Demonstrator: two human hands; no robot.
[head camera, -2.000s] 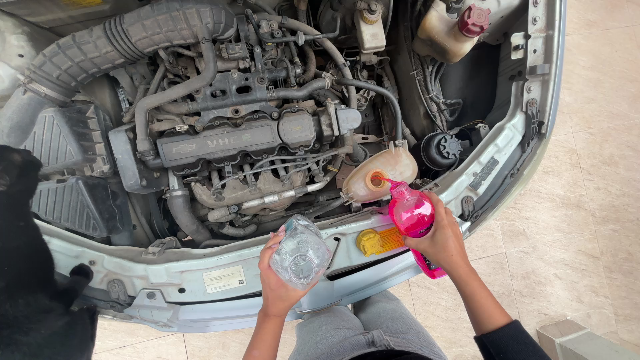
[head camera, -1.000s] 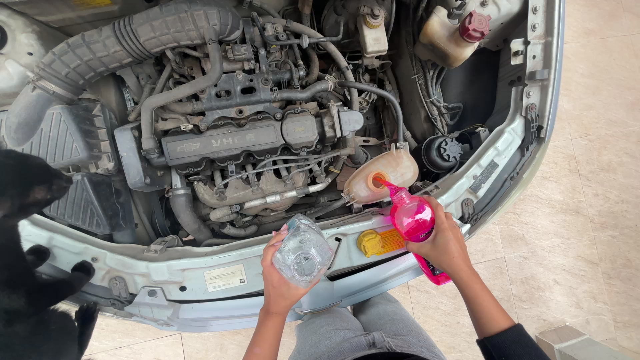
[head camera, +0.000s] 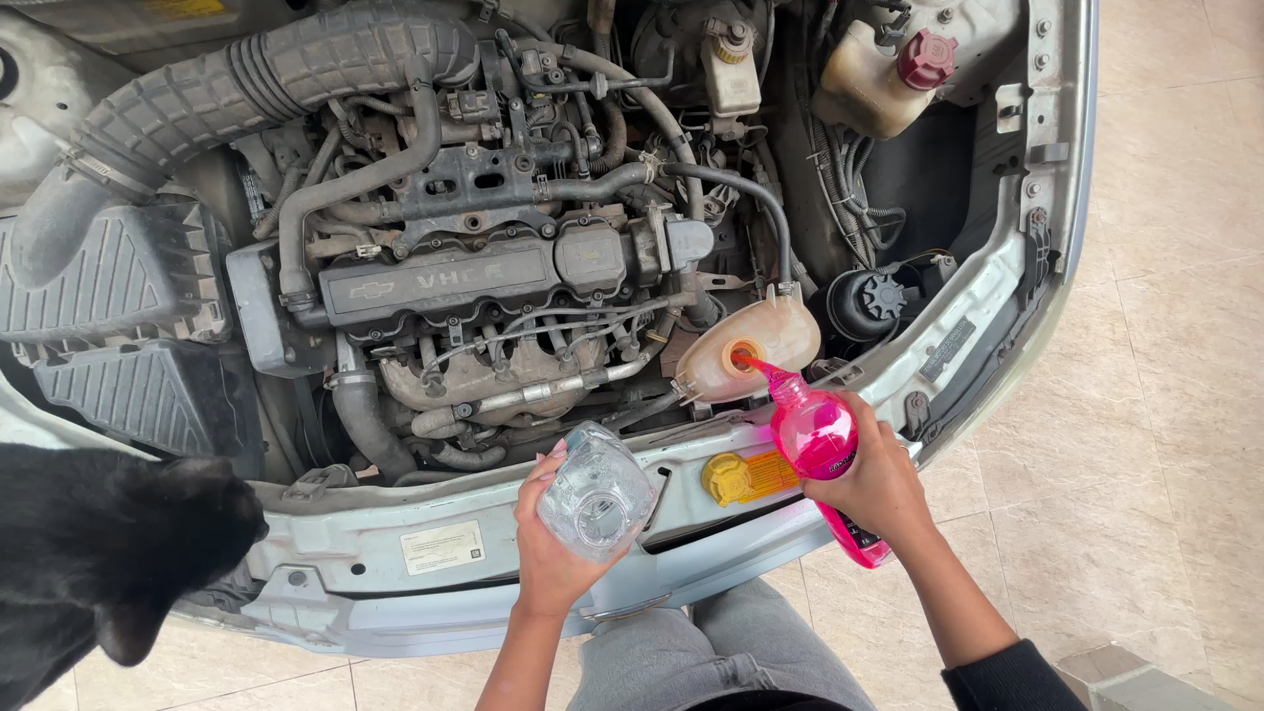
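My right hand (head camera: 874, 484) grips a clear bottle of pink coolant (head camera: 815, 434), tilted with its neck toward the open filler of the coolant expansion tank (head camera: 796, 331). A stream of the liquid runs from the mouth into the orange-tinted opening. My left hand (head camera: 558, 548) holds a clear, squarish plastic container (head camera: 598, 494) over the front body panel, its round opening facing up toward me. A yellow cap (head camera: 728, 480) rests on that panel between my hands, beside an orange label.
A black cat (head camera: 118, 553) is at the left edge, over the car's front. The engine cover (head camera: 464, 281), a ribbed air intake hose (head camera: 267, 79), a reservoir with a red cap (head camera: 869, 84) and a black round cap (head camera: 867, 304) lie around the bay.
The black cat at the left has lowered its head and moved further over the car's front edge. Both hands stay about where they were, and the pouring continues.
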